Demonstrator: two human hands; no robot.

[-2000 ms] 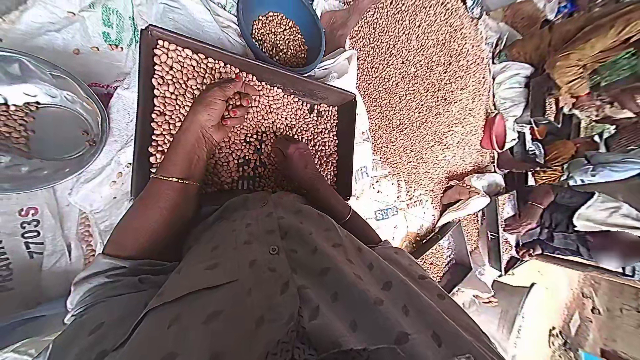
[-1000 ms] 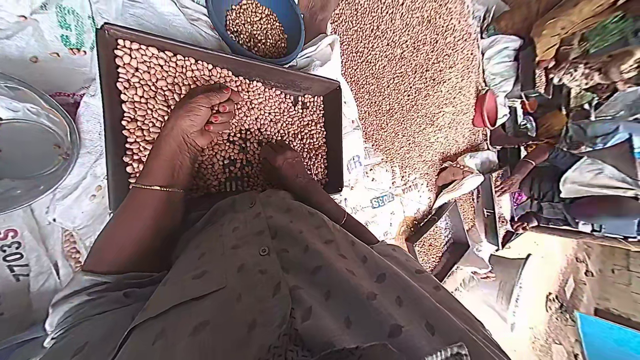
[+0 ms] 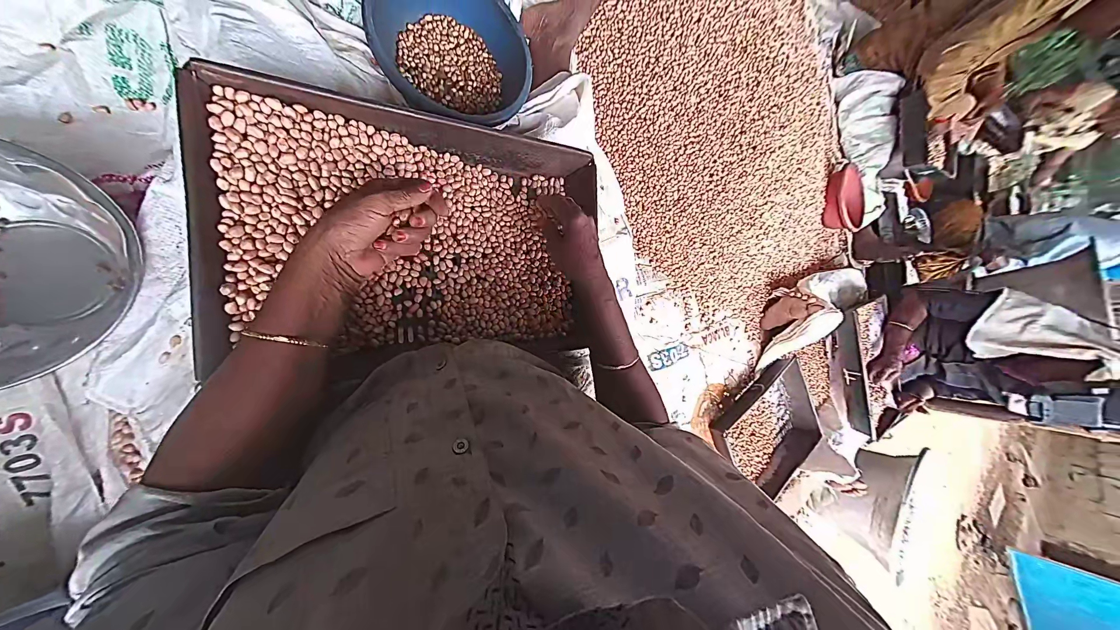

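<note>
A dark rectangular tray (image 3: 385, 118) lies across my lap, spread with shelled peanuts (image 3: 289, 166). Above the middle of the tray my left hand (image 3: 381, 227) is half closed, its fingers curled over a few peanuts. My right hand (image 3: 567, 227) reaches down to the peanuts at the tray's right end, fingertips low and partly hidden, so its hold cannot be told. A few dark gaps show in the layer of peanuts near the tray's lower edge. Just beyond the far rim stands a blue plastic bowl (image 3: 521, 66) with peanuts in it.
At the left rests a round metal basin (image 3: 122, 254) on white woven sacks (image 3: 105, 52). A broad spread of peanuts (image 3: 700, 131) covers the ground at the right of the tray. Farther right are another tray (image 3: 805, 424), a red bowl (image 3: 843, 197) and people seated at work.
My right hand has moved from the tray's lower middle to its right end. My left hand stays half closed above the peanuts.
</note>
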